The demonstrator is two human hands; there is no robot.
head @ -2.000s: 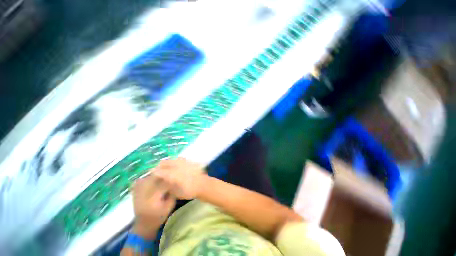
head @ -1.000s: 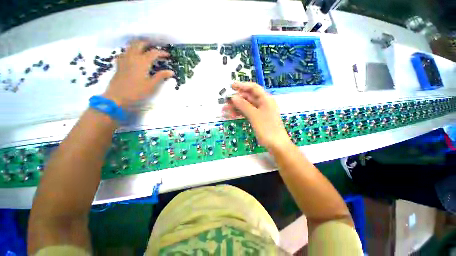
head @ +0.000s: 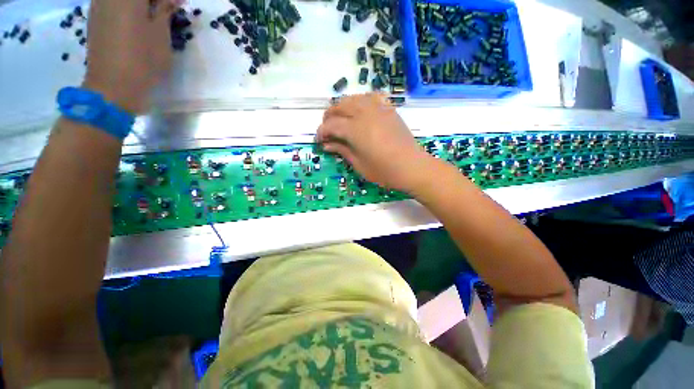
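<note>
My left hand (head: 133, 45) reaches over the white bench at the upper left, among small black capacitors (head: 183, 30); its fingertips are blurred at the top edge, and what they hold cannot be told. My right hand (head: 369, 140) is over the green circuit boards (head: 247, 186), fingers bent down at their upper row; any part in the fingertips is hidden. The boards carry red, blue, white and black parts. Large dark green capacitors (head: 266, 26) lie loose on the bench beyond the boards.
A blue bin (head: 411, 57) of large capacitors stands beyond my right hand. Metal rails (head: 304, 232) border the boards. Another blue bin (head: 660, 90) is at the far right. A blue wrist strap (head: 95, 112) has a cord crossing the boards. Cardboard boxes (head: 609, 311) sit below.
The view has turned from a tilted, blurred angle to face the line. My hands have separated; since one second ago my right hand has moved from the loose capacitors to the boards.
</note>
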